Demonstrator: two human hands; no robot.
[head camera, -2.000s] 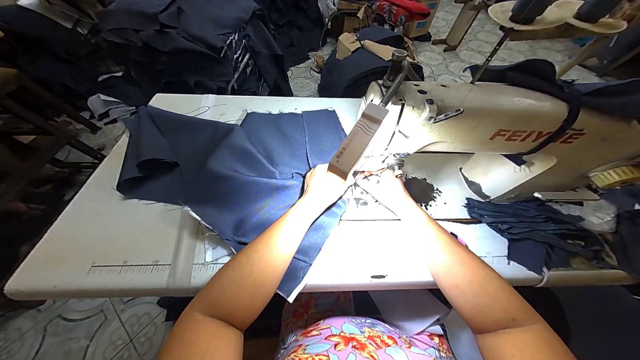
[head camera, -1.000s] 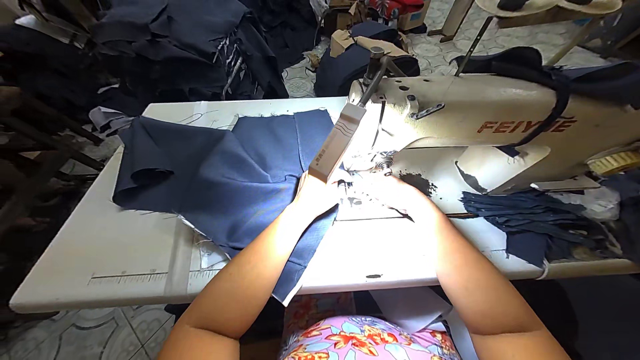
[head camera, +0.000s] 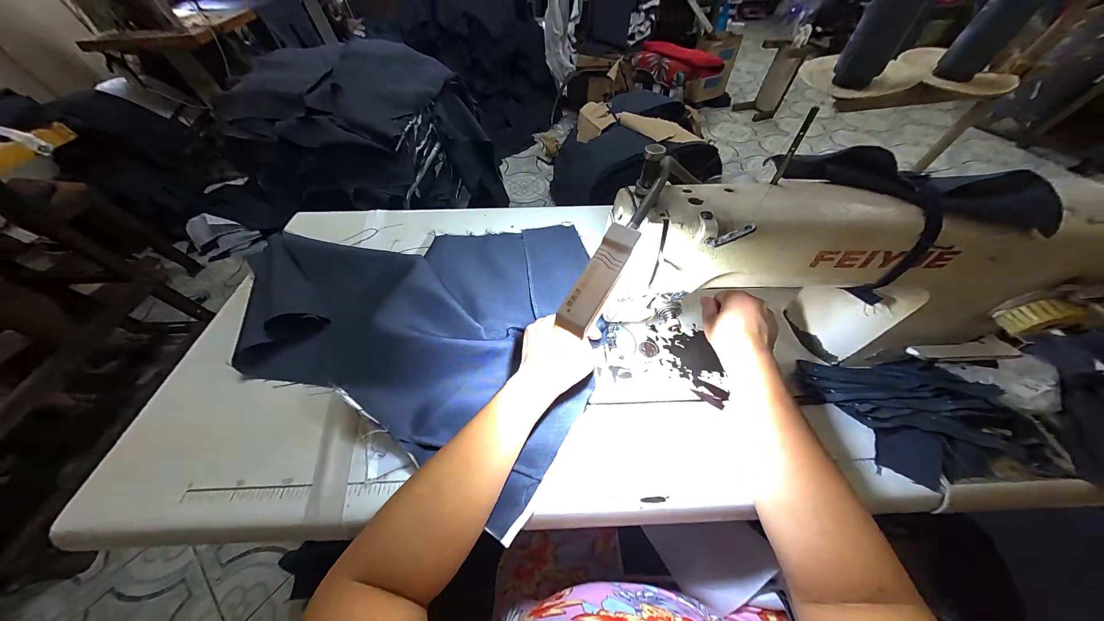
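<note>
A dark blue fabric piece (head camera: 414, 336) lies spread over the left half of the sewing table (head camera: 172, 466). My left hand (head camera: 552, 354) rests on its right edge, just left of the sewing machine's needle area; its fingertips are partly behind the lamp bar (head camera: 599, 280), so their hold cannot be made out. To the right of the needle area, my right hand (head camera: 740, 323) is raised by the industrial sewing machine (head camera: 776, 233), fingers curled; glare hides whether anything is in them. The machine's bed plate (head camera: 655, 371) shows between the hands.
Folded dark fabric strips (head camera: 906, 405) lie at the table's right. A dark cloth (head camera: 983, 194) is tied round the machine arm. Thread cones (head camera: 888, 43) stand behind it. Heaped dark fabric (head camera: 345, 112) and a dark bundle with cardboard (head camera: 634, 151) are beyond the table.
My right hand has moved right, away from the needle area and my left hand. My left hand stays at the fabric's edge. The view has tilted up.
</note>
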